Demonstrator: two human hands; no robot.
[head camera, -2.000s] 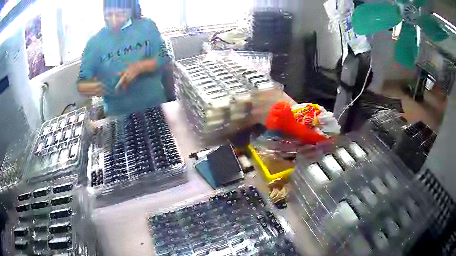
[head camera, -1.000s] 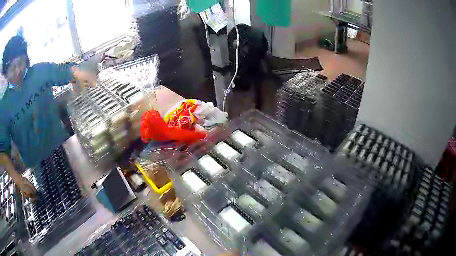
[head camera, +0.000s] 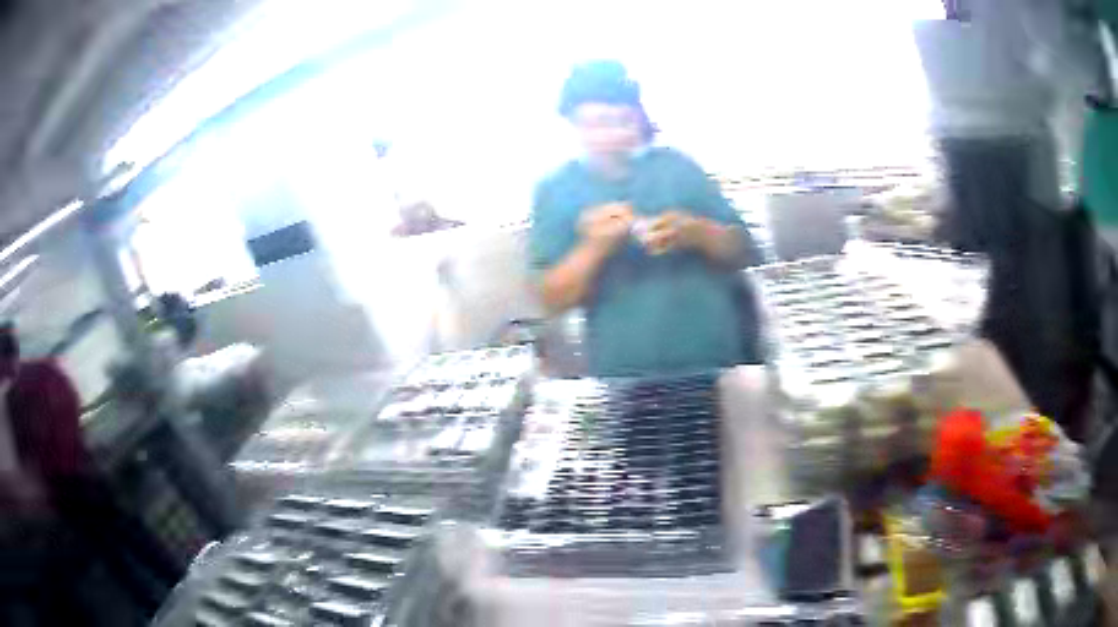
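Neither of my hands shows in the picture, which is blurred. Nearest in front, a clear blister tray (head camera: 313, 557) with dark bars in columns lies at the lower left. A dense-pocket tray (head camera: 613, 478) full of small black parts lies at the centre. A strip of another tray (head camera: 1024, 606) with white blocks is cut off at the lower right edge. A dark flat pad (head camera: 812, 549) with a blue-green side lies right of the centre tray.
A co-worker (head camera: 644, 276) opposite holds something small in both hands. A tray stack (head camera: 870, 367) stands at the back right. A yellow bin (head camera: 913, 570) and a red-orange bag (head camera: 981, 472) are at right. Another tray (head camera: 454, 404) lies behind the left one. A person's red sleeve or back (head camera: 47, 423) shows far left.
The view has swung left and up, so the right-hand tray has mostly left the picture. The co-worker's hands, apart a second ago at the stack and tray, are together at the chest.
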